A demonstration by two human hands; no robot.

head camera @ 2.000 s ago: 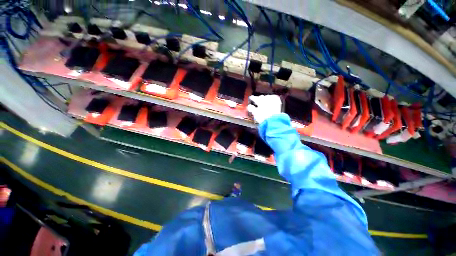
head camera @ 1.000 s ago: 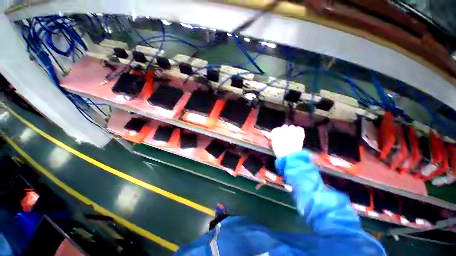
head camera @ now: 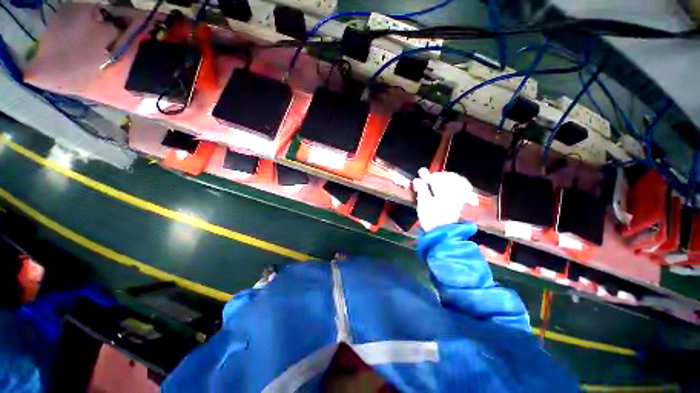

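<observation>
My right hand (head camera: 445, 199), in a white glove, is at the front edge of the upper shelf. Its fingertips are by the front corner of a flat black box (head camera: 409, 144). The fingers look partly curled; whether they grip the box's edge is not clear. Another black box (head camera: 474, 160) lies just behind the hand. More flat black boxes lie in a row, such as one on an orange-red tray (head camera: 335, 120) and one further left (head camera: 252, 101). My left hand is not in view.
Off-white power strips (head camera: 480, 90) with black adapters (head camera: 355, 44) and blue cables run behind the boxes. Orange-red trays (head camera: 648, 206) stand on edge at the right. A lower shelf holds more boxes (head camera: 292, 176). The green floor has yellow lines (head camera: 169, 221).
The view has moved closer to the shelf. My right hand has gone from beside boxes further right to the front of a box further left along the row.
</observation>
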